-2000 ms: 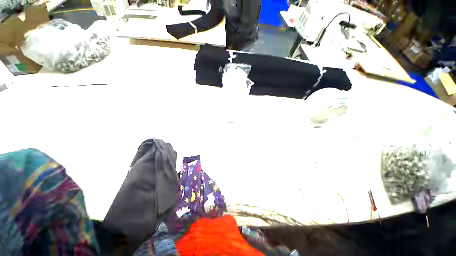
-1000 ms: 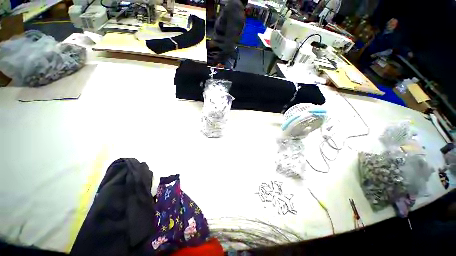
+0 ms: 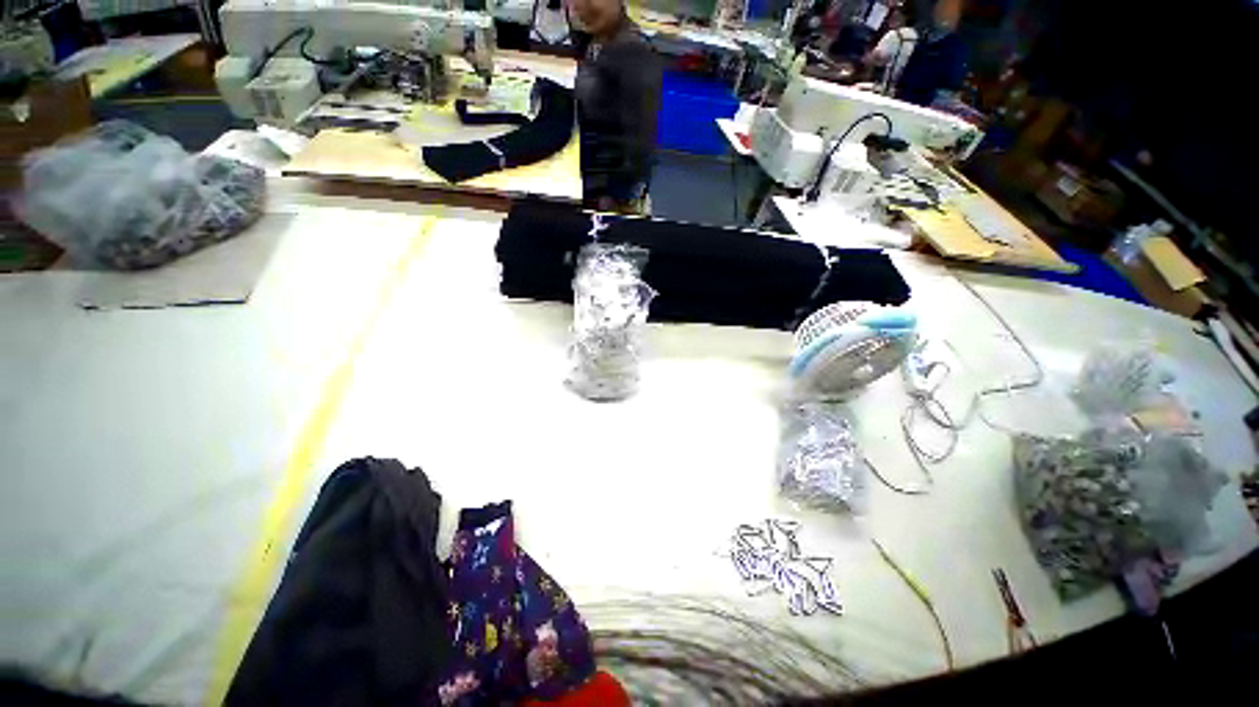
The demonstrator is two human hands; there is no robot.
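Observation:
Neither of my hands is in view. A loose pile of thin silver metal pieces [image 3: 787,564] lies on the white-covered table, right of centre. A clear bag of silver-white hardware [image 3: 822,459] lies just below the fan. An upright clear bag of silver-white pieces [image 3: 608,325] stands before the black roll. A dark garment [image 3: 345,594] lies heaped at the near left, with a purple patterned cloth [image 3: 511,615] beside it. A bit of red cloth [image 3: 591,692] shows at the bottom edge.
A white and blue fan [image 3: 853,348] stands before the black fabric roll [image 3: 704,267]. A large bag of fittings [image 3: 1084,511], snips [image 3: 1015,611] and a thin yellow tool [image 3: 911,597] are at right. Another bag [image 3: 145,200] lies far left. A person [image 3: 617,118] stands behind the table.
The view has swung down and right, then slightly back, and the glare has faded, showing the metal pile and bags clearly. The person behind now shows more fully. The table items appear unmoved.

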